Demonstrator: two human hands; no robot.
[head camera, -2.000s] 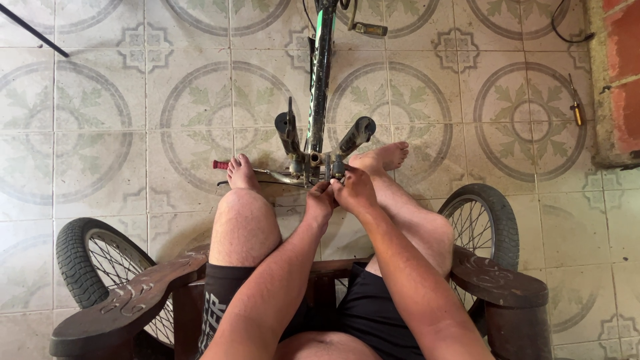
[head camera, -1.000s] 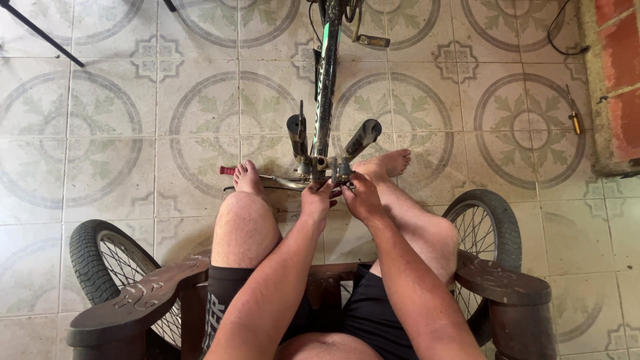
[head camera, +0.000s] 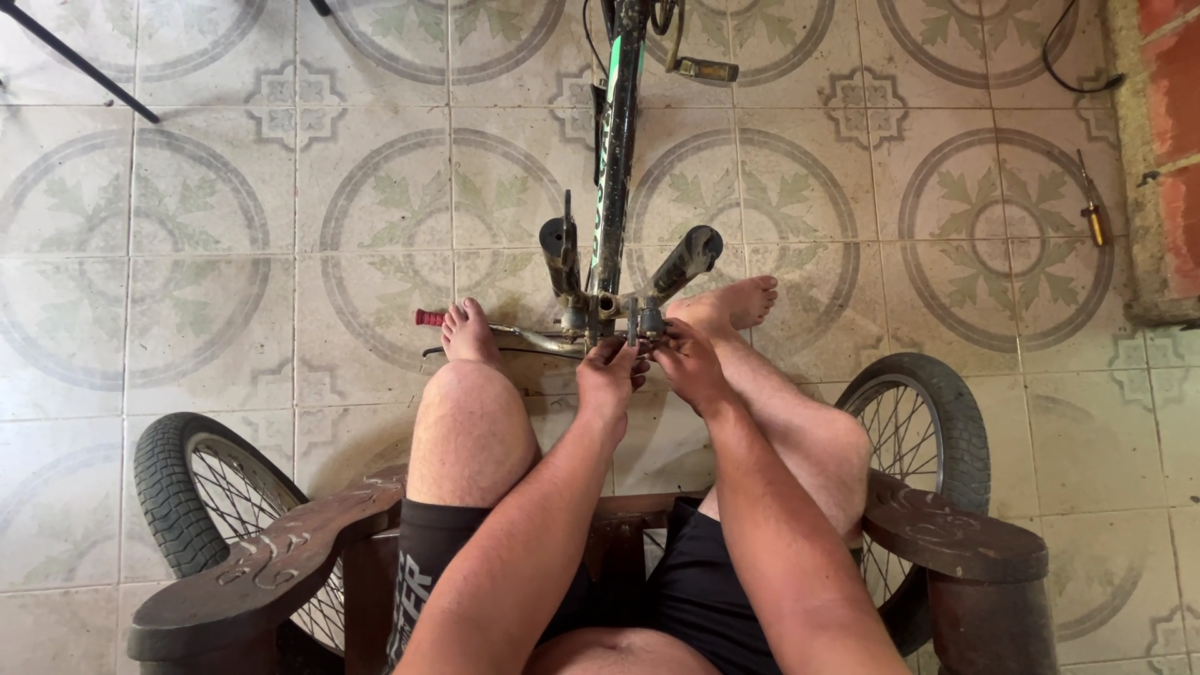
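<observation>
A bicycle frame (head camera: 614, 159), dark with green marks, runs away from me between my feet. Its front fork, with two dark legs (head camera: 689, 267), points up toward the camera. My left hand (head camera: 609, 370) and my right hand (head camera: 689, 361) meet at a small brake part (head camera: 639, 323) beside the fork, their fingers pinched on it. The fingers hide most of this part, and its exact kind cannot be told. Just beyond the hands lies a silver handlebar (head camera: 530, 337) with a red grip (head camera: 429, 319), passing behind my foot.
I sit in a carved wooden armchair (head camera: 956, 534). Spoked wheels with tyres stand at its left (head camera: 169, 497) and right (head camera: 966, 441). A yellow-handled screwdriver (head camera: 1094, 223) lies on the tiles near a brick wall (head camera: 1177, 122). A pedal (head camera: 708, 70) juts out at the top.
Both hands stay at the fork with only small finger movements. The view has shifted slightly.
</observation>
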